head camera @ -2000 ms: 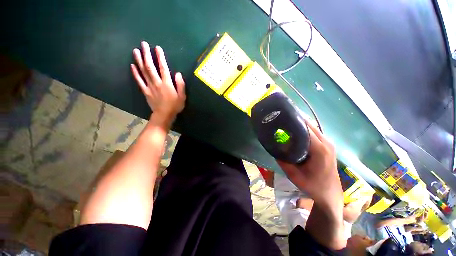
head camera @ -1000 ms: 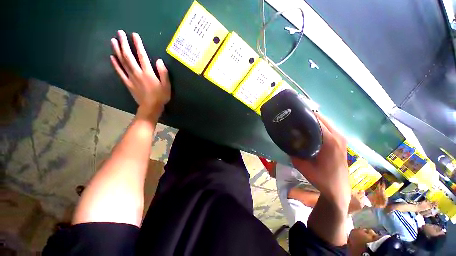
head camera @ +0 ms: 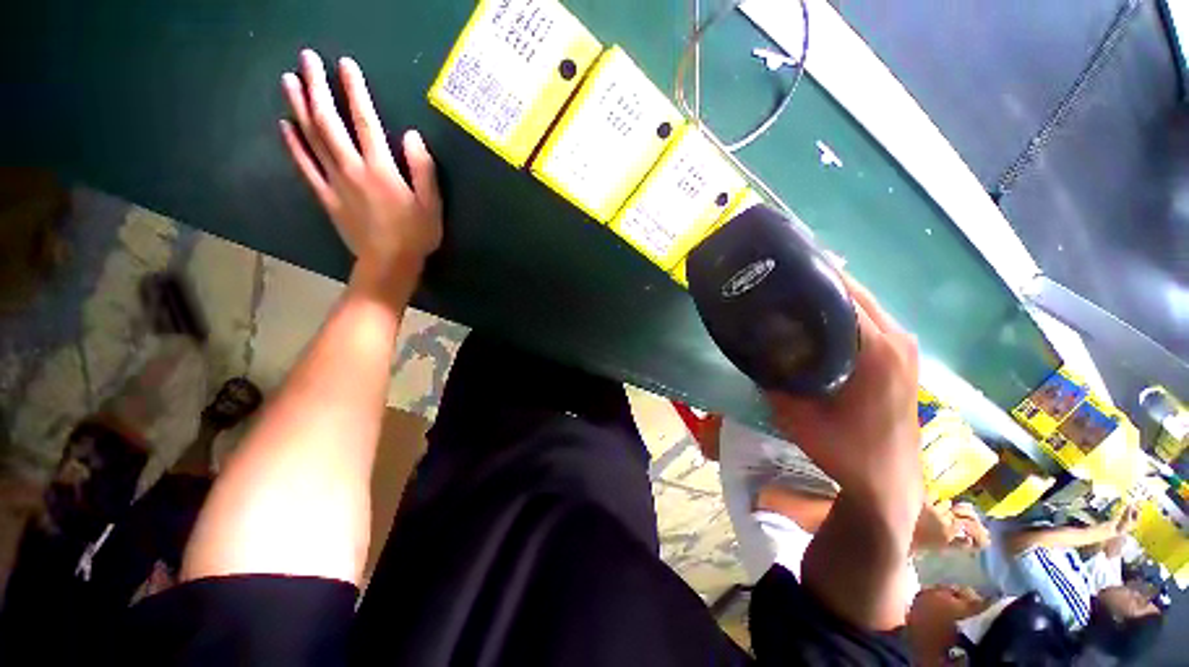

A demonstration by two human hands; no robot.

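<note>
Yellow retail boxes (head camera: 518,76) lie in a touching row on the green bench, white labels with black print and a black dot facing up. My right hand (head camera: 861,391) is closed around a black handheld scanner (head camera: 772,300), whose head covers the lower right end of the row. No green light shows on it. My left hand (head camera: 372,183) lies flat on the bench, fingers spread and empty, left of the row. What lies under the scanner head is hidden.
A thin scanner cable (head camera: 798,78) loops over the green bench (head camera: 522,280) behind the boxes. A dark conveyor-like surface (head camera: 1004,78) lies beyond the pale edge strip. More yellow boxes (head camera: 1072,414) and people (head camera: 1056,573) are at lower right. Another person (head camera: 117,495) is at lower left.
More boxes show in the row, which now reaches further to the upper left. My left hand has shifted slightly left and up. The scanner's green light is off. A person has appeared at lower left.
</note>
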